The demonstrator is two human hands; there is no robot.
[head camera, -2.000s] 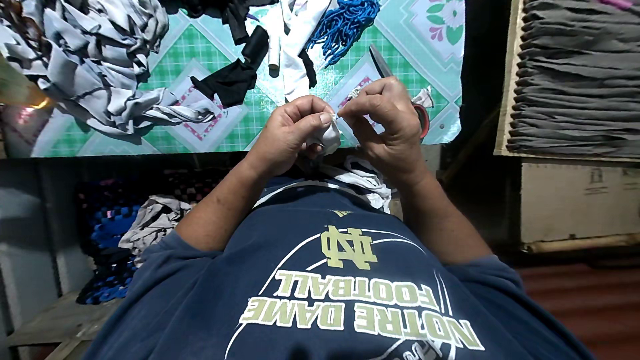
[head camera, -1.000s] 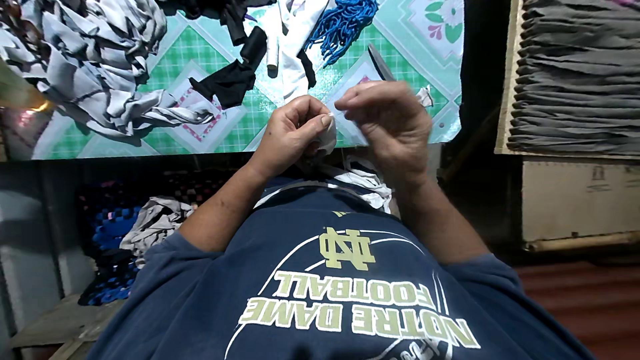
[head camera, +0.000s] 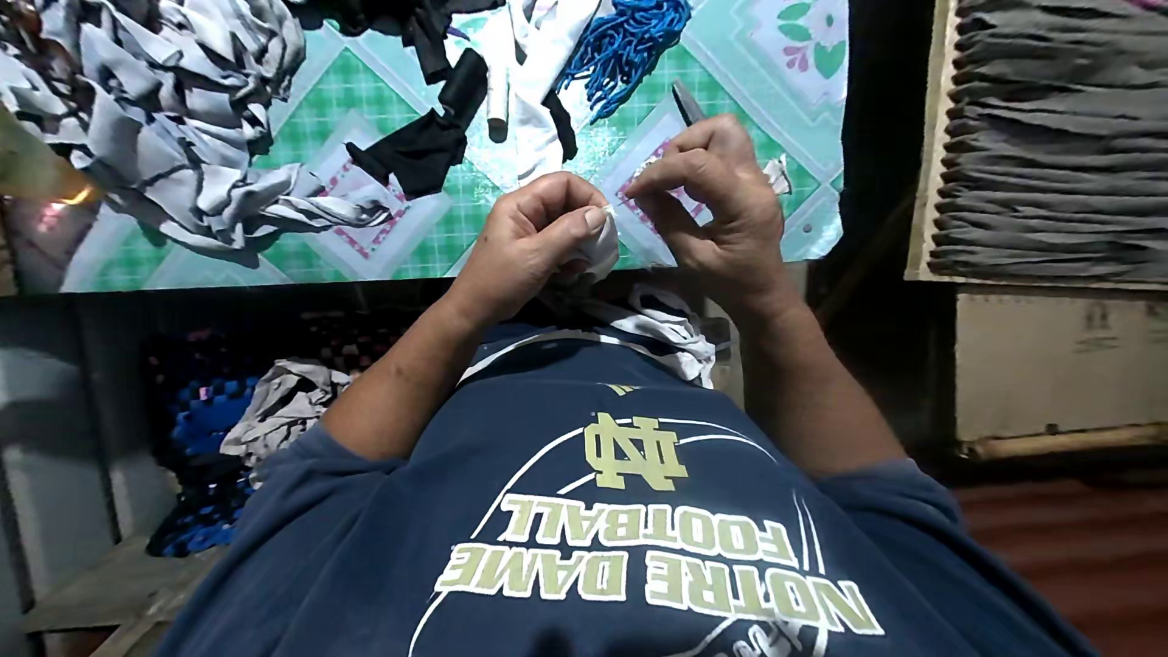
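My left hand (head camera: 538, 239) pinches a small piece of white fabric (head camera: 598, 254) between thumb and forefinger, just off the table's front edge. To its right my right hand (head camera: 725, 214) is raised with its thumb and fingers curled; whether it holds a thin thread or needle is too small to tell. Pointed metal blades, perhaps of scissors (head camera: 686, 102), show beyond the right hand, partly hidden by it. Strips of white fabric (head camera: 666, 330) lie in my lap below the hands.
Grey fabric strips (head camera: 173, 119) are heaped on the table (head camera: 493, 257) at left. Black cloth (head camera: 415, 151), white cloth (head camera: 538, 82) and blue cords (head camera: 625, 50) lie at the back. Grey folded fabric (head camera: 1068, 137) fills a carton at right, above a cardboard box (head camera: 1049, 365).
Two seconds ago both hands met at the white fabric; my right hand has since moved away to the right. My left hand keeps its pinch on the fabric.
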